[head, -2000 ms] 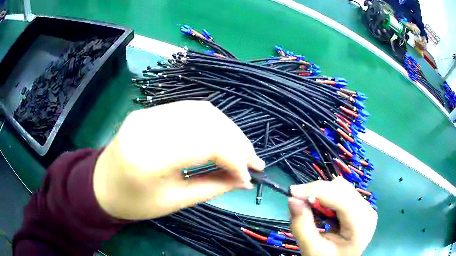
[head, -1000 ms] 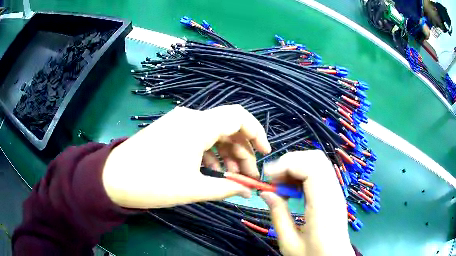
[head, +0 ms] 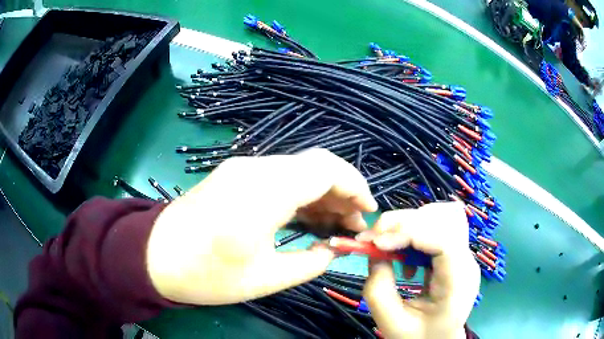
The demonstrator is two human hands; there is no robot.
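Note:
My left hand (head: pixel 258 225) is over the lower middle of the bench, thumb and fingers around the black part of a cable lead. My right hand (head: pixel 420 265) pinches the same lead at its red wire (head: pixel 361 247), near the blue terminals (head: pixel 416 257). The red wire shows between my two hands. My left fingers are curled and blurred, so whether a sleeve piece is in them cannot be told.
The main cable pile (head: pixel 331 93) lies behind my hands, coloured ends to the right. The second cable pile (head: pixel 298 308) lies below them. A black tray (head: pixel 99 126) of sleeve pieces stands at left. A person (head: pixel 563 33) works at upper right.
The black lead between my hands was first replaced in view by its red wire and blue end. Since then my hands have shifted slightly right, and the black end is now hidden by my left fingers.

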